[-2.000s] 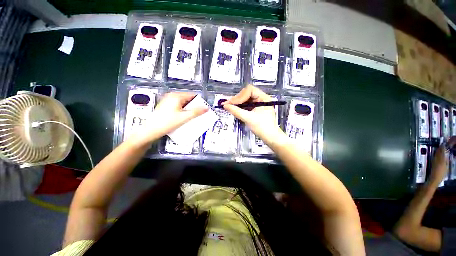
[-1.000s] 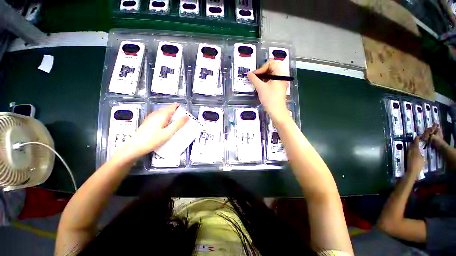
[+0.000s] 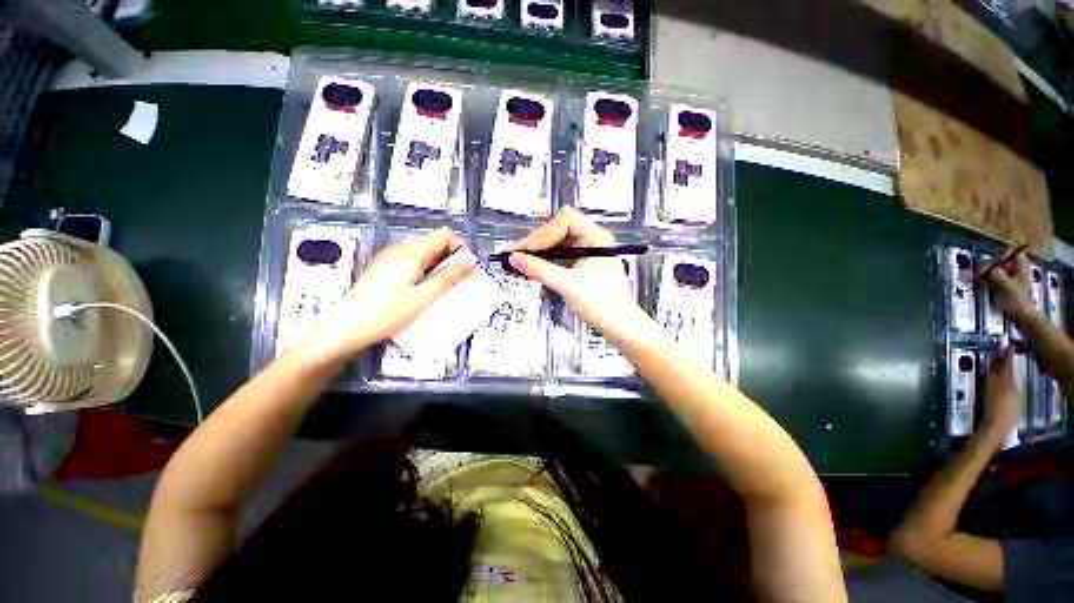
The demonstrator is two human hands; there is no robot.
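Note:
My left hand (image 3: 406, 286) holds a white sticker sheet (image 3: 449, 318) with small dark marks along its edge, over the lower row of the tray. My right hand (image 3: 577, 269) holds dark tweezers (image 3: 601, 251) like a pen, their tip at the sheet's upper right edge. A clear blister tray (image 3: 276, 224) lies under both hands with white parts in two rows. An upper-row white part (image 3: 518, 156) has a black oval, red below it and dark markings. Lower-row parts are partly hidden by my hands and the sheet. Any sticker at the tip is too small to tell.
A cream fan (image 3: 73, 318) with a white cable stands at left, a small device (image 3: 85, 226) behind it. A paper scrap (image 3: 140, 121) lies upper left. Another tray (image 3: 630, 50) is at the far side, a tan board (image 3: 972, 153) upper right. A coworker's hands work at a tray (image 3: 942, 342) at right.
My right hand with the tweezers has moved from an upper-row part at right back down and left to the sheet. My left hand still holds the sheet. The camera view has shifted slightly.

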